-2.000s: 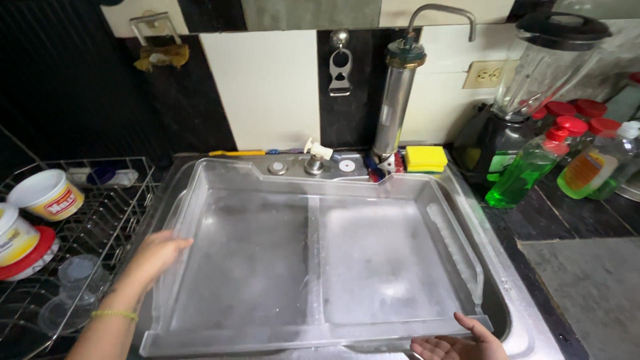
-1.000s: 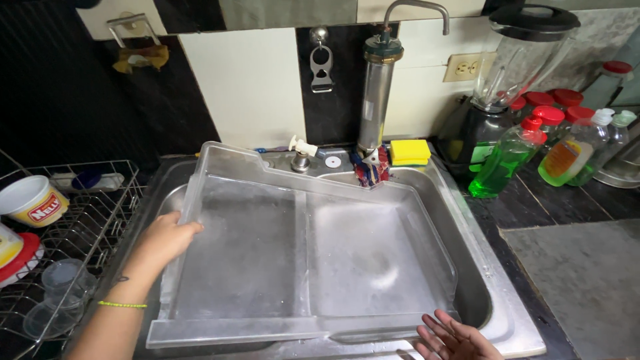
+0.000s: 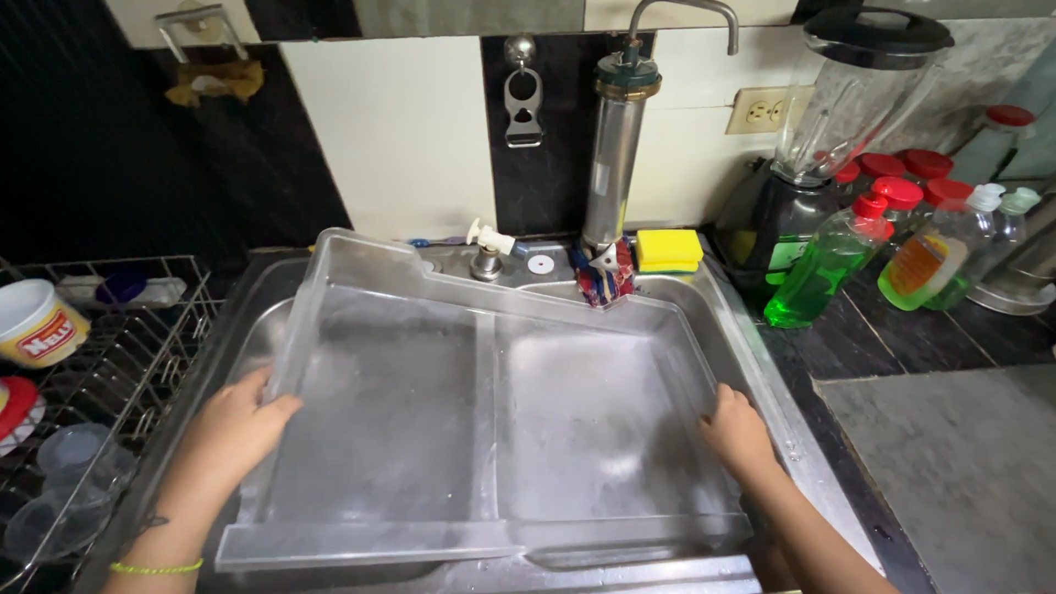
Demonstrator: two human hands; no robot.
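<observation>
A large clear plastic drawer (image 3: 371,544), seemingly from a refrigerator, lies tilted over the double-bowl stainless steel sink (image 3: 792,445), with its back left corner raised. Its left side wall is gripped by my left hand (image 3: 247,421), which wears a yellow-green beaded bracelet (image 3: 157,569). My right hand (image 3: 738,433) is closed on the drawer's right side wall, its fingertips partly hidden. Through the drawer's clear bottom the sink divider shows. Behind the drawer stand a white tap (image 3: 491,243) and a steel water filter (image 3: 615,165) with a curved spout.
On the left is a wire dish rack (image 3: 177,330) with plastic tubs and cups. A yellow sponge (image 3: 668,250) sits at the sink's back right. Farther right stand a blender (image 3: 858,99), a green soap bottle (image 3: 825,264) and several red-capped containers. A bottle opener (image 3: 524,107) hangs on the wall.
My right hand, open near the front right corner before, has moved up to the drawer's right wall and closed on it. The drawer's back left corner has risen since the earliest frame.
</observation>
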